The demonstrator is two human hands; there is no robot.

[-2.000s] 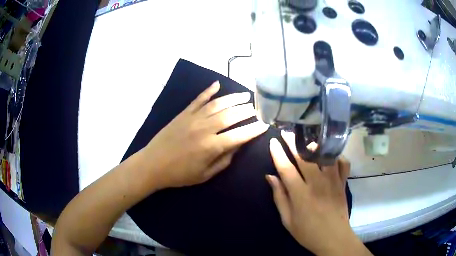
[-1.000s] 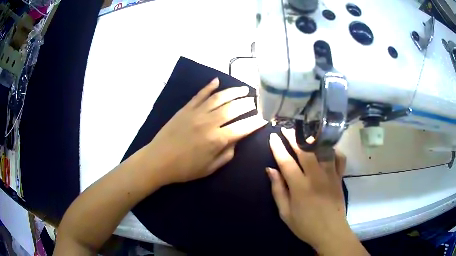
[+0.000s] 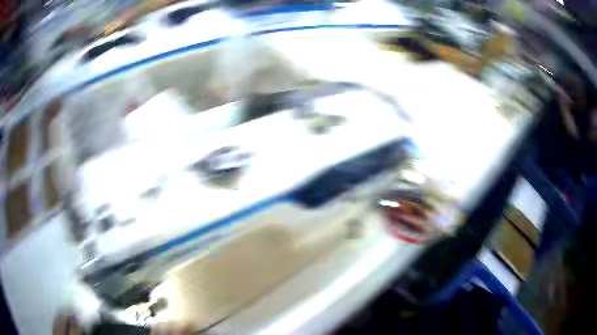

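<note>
The view is strongly blurred. The white sewing machine head [image 3: 262, 150] with a blue stripe lies across the middle, its needle end at the lower left. A small part of the dark cloth [image 3: 112, 328] shows at the bottom edge below that end. My left hand [image 3: 66, 322] is a small blurred patch at the bottom left, left of the cloth. My right hand [image 3: 171, 328] is mostly cut off by the bottom edge, right of the cloth. Finger positions and any hold on the cloth cannot be made out.
The beige machine bed [image 3: 242, 268] lies below the head. A red-rimmed round container [image 3: 409, 219] stands at the machine's right end. Another white surface with a blue stripe [image 3: 196, 49] runs behind. Brown and white items [image 3: 517, 242] are at the lower right.
The camera has swung to the right, so the machine head fills the middle. The hands and cloth have shifted to the bottom left edge and are mostly cut off.
</note>
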